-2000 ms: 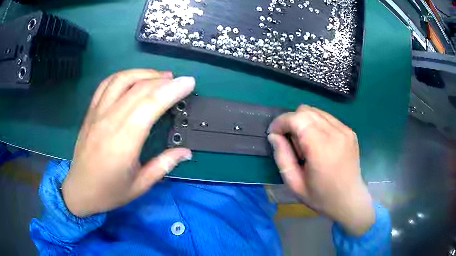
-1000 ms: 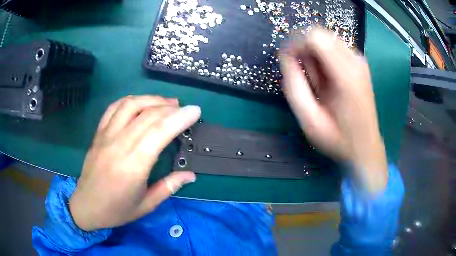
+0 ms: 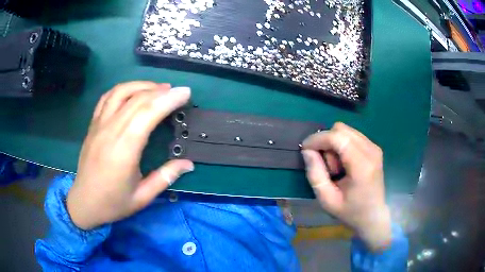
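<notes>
A dark rectangular plate [image 3: 239, 154] lies flat on the green mat, with ringed holes at its left end and several small silver fasteners [image 3: 237, 138] along its central groove. My left hand [image 3: 125, 149] is around the plate's left end, thumb at the lower edge and fingers at the upper edge. My right hand [image 3: 348, 175] is at the plate's right end, thumb and index finger pinched together at the groove beside a small shiny piece. The fingertips cover part of that end.
A black tray [image 3: 250, 73] scattered with many silver pieces lies beyond the plate. A stack of dark plates [image 3: 58, 64] stands at the far left. The green mat [image 3: 255, 186] has a curved front edge. Metal rails [image 3: 425, 26] run at the upper right.
My right hand has come back from over the tray to the plate's right end. The groove shows one more exposed fastener than two seconds ago. My left hand stays at the left end.
</notes>
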